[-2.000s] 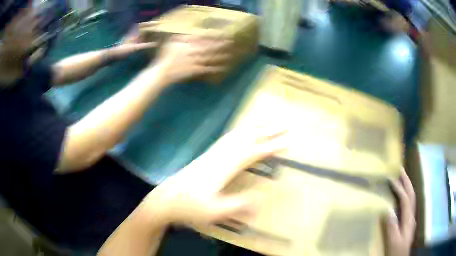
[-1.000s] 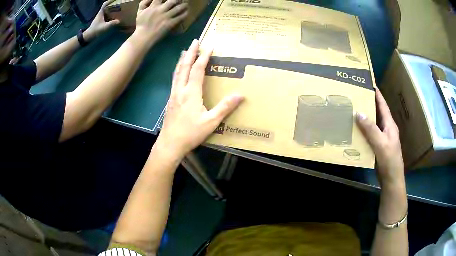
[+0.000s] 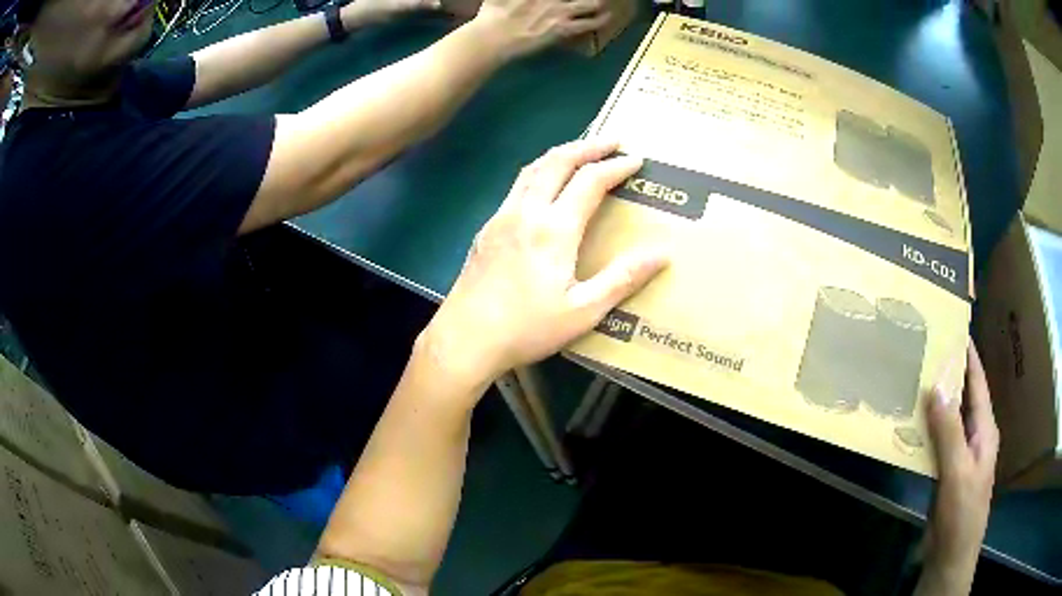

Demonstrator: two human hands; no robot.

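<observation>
A closed brown product carton point(image 3: 745, 274) with a black KEIID band, "Perfect Sound" print and grey speaker pictures lies in front of me at the edge of the green bench. My left hand point(image 3: 542, 262) rests on its left end, fingers on the top and thumb on the front panel. My right hand point(image 3: 964, 425) holds its near right corner, thumb on the front panel; its other fingers are partly hidden behind the edge. Both hands are bare.
A seated person in a dark shirt point(image 3: 128, 268) is at left, hands on another carton point(image 3: 606, 33) at the top. An open carton point(image 3: 1025, 349) with white inside stands at right. The green bench point(image 3: 390, 198) has a metal edge. Large brown boxes point(image 3: 70, 489) are stacked at lower left.
The view has shifted, so the carton and my hands appear further right and lower. My hands keep their hold on the carton. The other person's arms reach further across the bench.
</observation>
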